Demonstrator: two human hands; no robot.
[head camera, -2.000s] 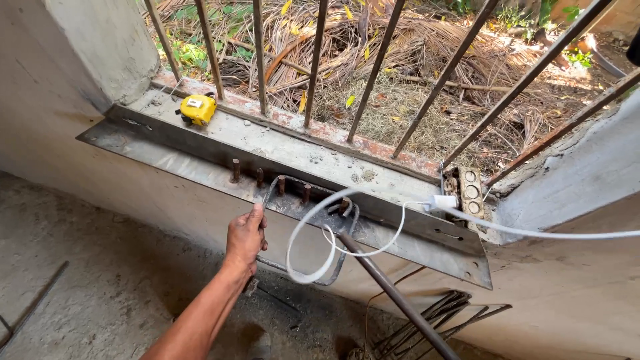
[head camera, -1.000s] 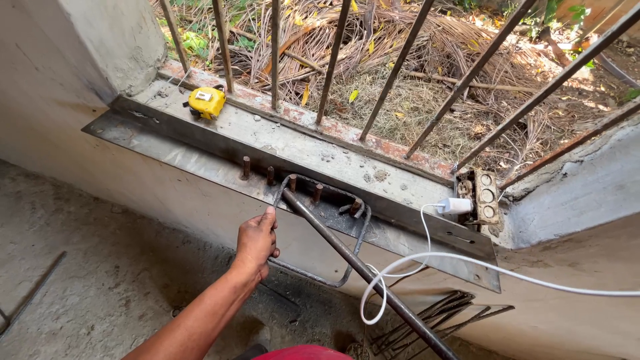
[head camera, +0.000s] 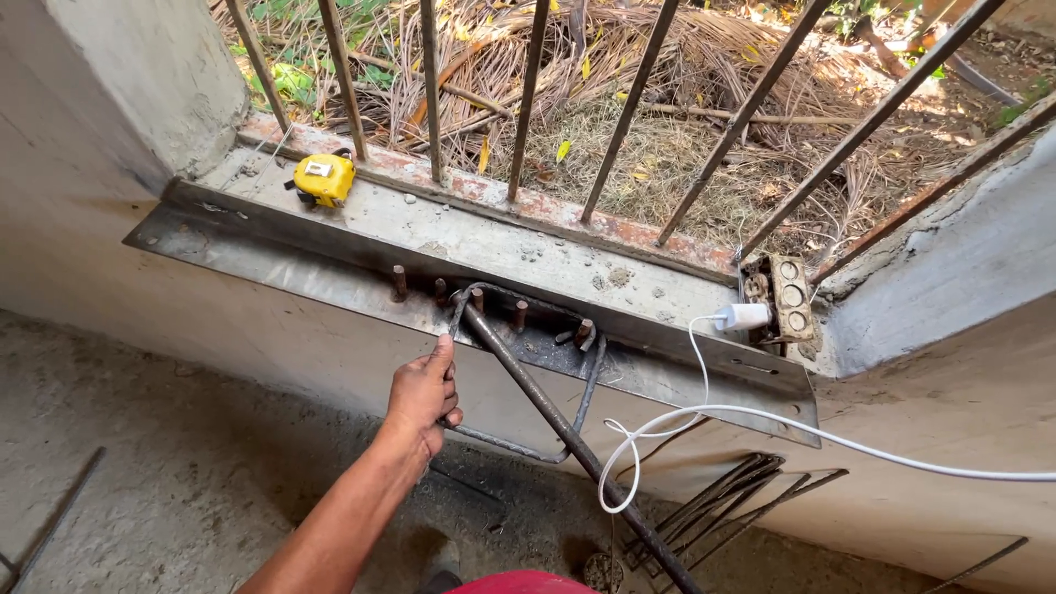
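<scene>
My left hand (head camera: 422, 398) is closed around the left side of a bent rebar stirrup (head camera: 587, 396), roughly rectangular. The stirrup's upper side lies among short steel pins (head camera: 520, 316) that stand on a steel angle bar (head camera: 305, 266) along the sill. Its lower side hangs out past the bar's edge. A long steel pipe (head camera: 540, 403) slants from the pins down to the bottom of the view, crossing over the stirrup. My right hand is out of view.
On the concrete sill sits a yellow tape measure (head camera: 324, 179). A white charger (head camera: 742, 317) with a looping white cable is plugged into an outlet box (head camera: 790, 299). Metal window bars (head camera: 532, 99) rise behind. Several bent rebars (head camera: 726, 495) lean below the sill; another rod (head camera: 62, 511) lies on the floor.
Two seconds ago the pipe's upper end was by the right-hand pins; it has moved left to the pins near my left hand. That hand still holds the stirrup. The white cable has shifted.
</scene>
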